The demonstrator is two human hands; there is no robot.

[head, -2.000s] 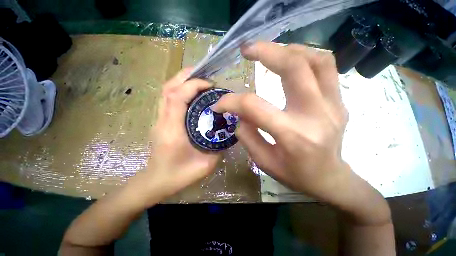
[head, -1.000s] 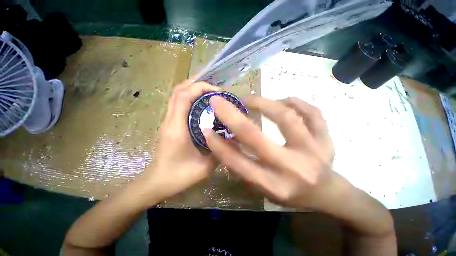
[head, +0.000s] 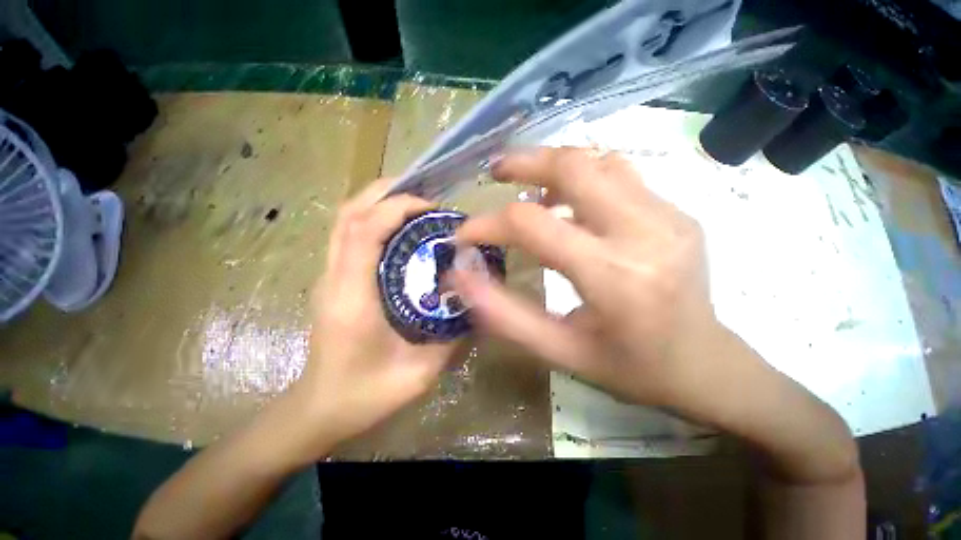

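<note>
A black cylindrical housing (head: 398,276) is held upright in my left hand (head: 353,301), its ridged ring end facing me. A roundish pale label with dark marks (head: 423,281) sits inside the ring, partly hidden by my fingers. Floppy white label strips (head: 590,79) with dark figures rise to the upper right from between my left thumb and fingers. My right hand (head: 622,269) is over the end face, thumb and index finger spread apart at the label. The thumb is blurred; whether a small film is between the fingertips I cannot tell.
A brown shiny bench covering (head: 253,264) lies below my hands. A white board (head: 801,306) is at the right, with several black housings (head: 753,116) at its far edge. A white desk fan (head: 32,222) stands at the left. A dark green surface (head: 474,42) is beyond the bench.
My right fingers have lifted and spread from the label, where they were pressed closer a second ago. The housing has shifted slightly down and left in view. The strips have swung and show more of their face.
</note>
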